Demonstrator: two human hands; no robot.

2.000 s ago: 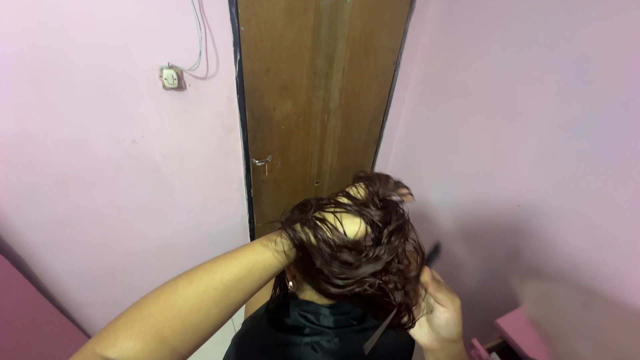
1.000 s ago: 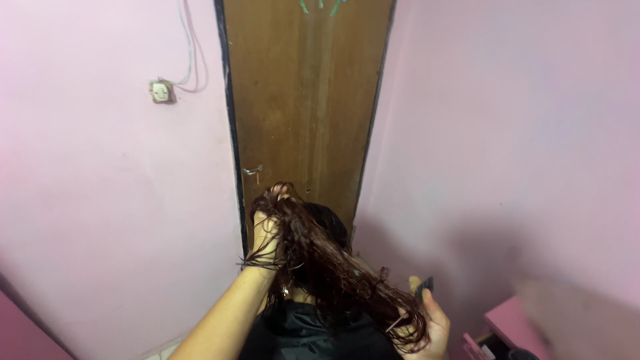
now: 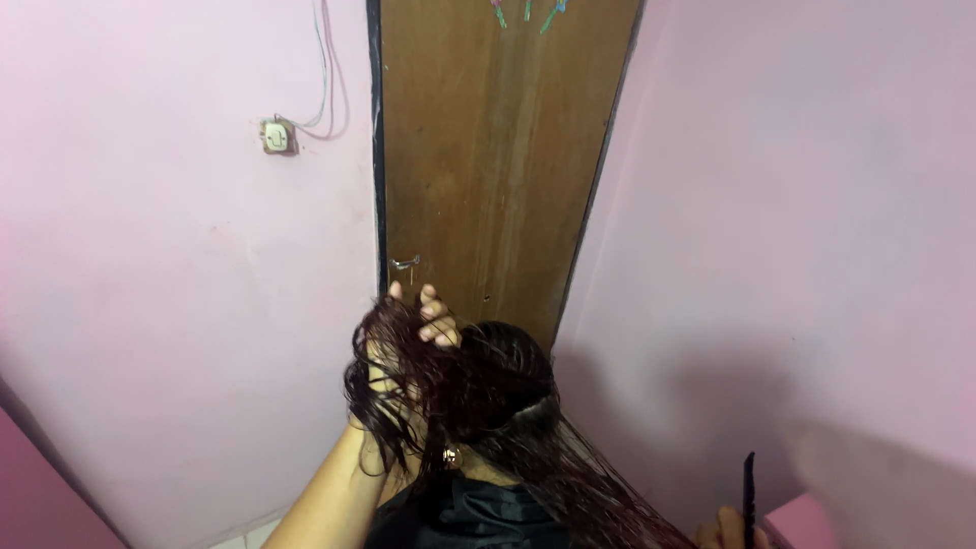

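A person with long, dark reddish, damp-looking hair [image 3: 488,396] stands or sits in front of me, facing away, in a black cape [image 3: 473,507]. My left hand [image 3: 415,335] grips a gathered bunch of the hair at the left of the head, strands falling over the wrist. At the bottom right, my right hand [image 3: 724,530] is partly cut off by the frame edge. It holds a thin black comb [image 3: 749,488] upright, at the end of a long stretched section of hair. A pale parting line shows on the head, and an earring [image 3: 452,456] at its left.
Ahead is a brown wooden door [image 3: 503,152] with a metal handle [image 3: 404,263]. A switch [image 3: 277,138] with wires is on the pink wall [image 3: 152,229]. Pink furniture [image 3: 804,522] stands at the lower right, and a pink surface [image 3: 46,488] is at the lower left.
My right hand has moved down and to the right, drawing out a lower section of hair. The hair is now divided, with a bunch in my left hand.
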